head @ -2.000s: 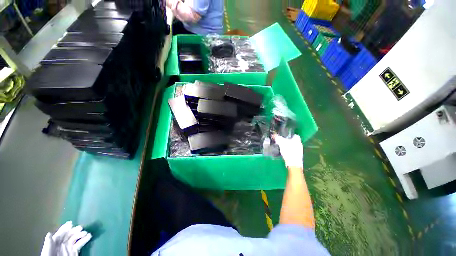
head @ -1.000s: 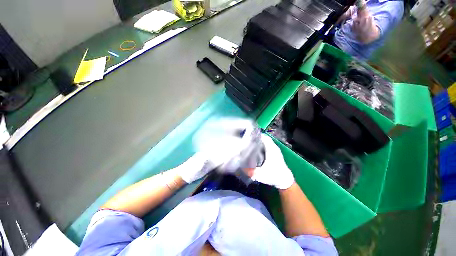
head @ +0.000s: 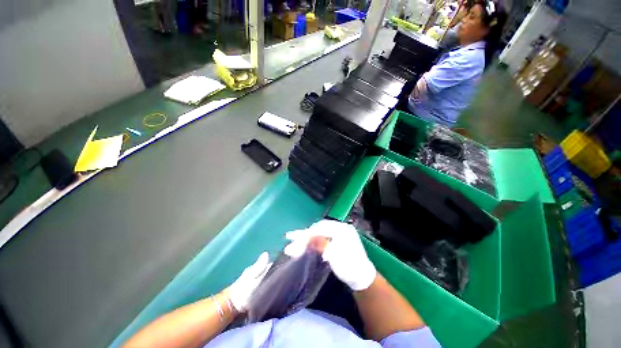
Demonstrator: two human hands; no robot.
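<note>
A dark, shiny bundle in clear plastic film [head: 287, 284] is held close to my body over the teal near edge of the belt. My left hand [head: 250, 282], in a white glove, holds its left side. My right hand [head: 340, 251], in a white glove with a bare fingertip showing, grips its upper right end. What is inside the film is blurred and cannot be told. The green carton [head: 436, 299] at my right holds several black cases [head: 436, 204] and crinkled clear bags [head: 442, 264].
Tall black stacks [head: 327, 146] stand beside the cartons. A black case half [head: 261, 155] and a white inner unit [head: 277, 124] lie on the belt [head: 156, 224]. Yellow paper slips [head: 100, 153] lie on the far ledge. A person [head: 453, 75] stands beyond a second green carton [head: 521, 173].
My view has turned from the cartons toward the belt. My right hand has come from the carton to my left hand. The plastic bundle between them is now lower and nearer my body.
</note>
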